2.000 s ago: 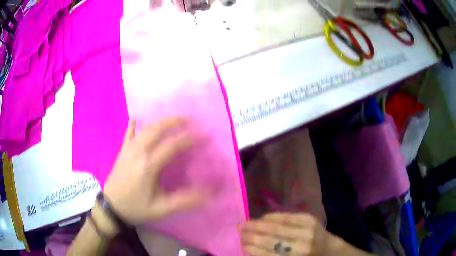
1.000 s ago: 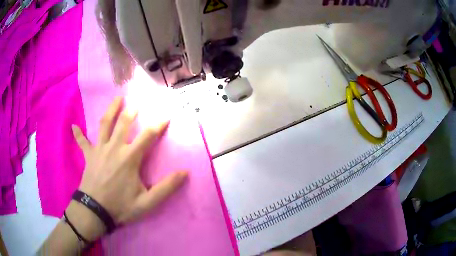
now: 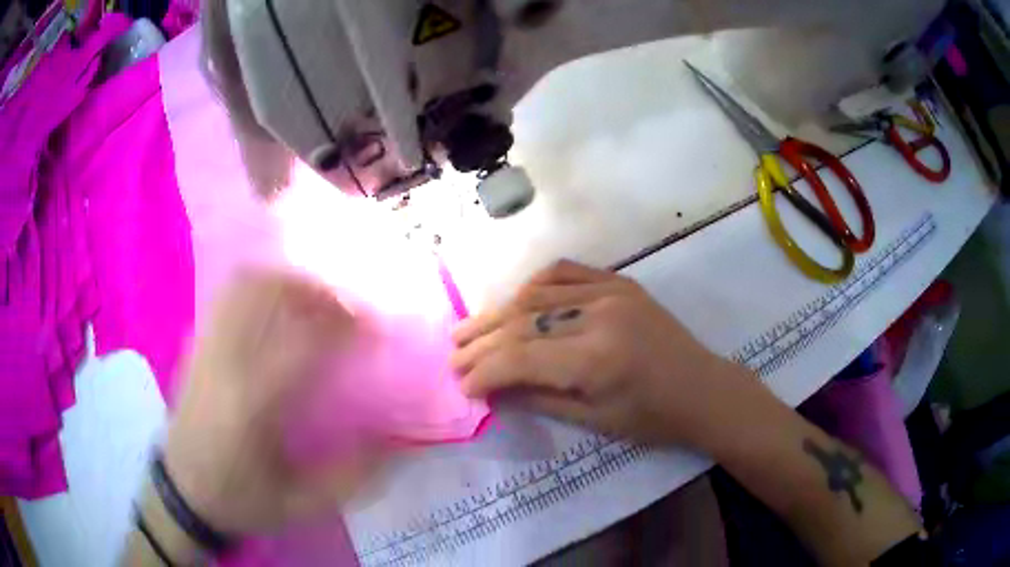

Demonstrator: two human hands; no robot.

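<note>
The pale pink layer (image 3: 415,382) lies on the machine bed, with a narrow magenta edge along its right side and a folded or cut end near the ruler. My right hand (image 3: 576,338) rests on its right edge, fingertips on the cloth beside the magenta strip. My left hand (image 3: 271,371) is blurred over the left part of the cloth; its fingers look bent, but whether they grip is unclear. The white sewing machine head (image 3: 332,78) stands above, and lamp glare hides the needle area.
Shears with yellow and red handles (image 3: 814,210) lie right of the machine. Small red-orange scissors (image 3: 917,150) lie farther right. A printed ruler (image 3: 820,316) runs along the front table edge. Magenta panels (image 3: 44,288) are layered at the left.
My right hand has come into view onto the cloth's right edge. My left hand has gone from spread flat to bent and blurred. The cloth's near end now lies on the table.
</note>
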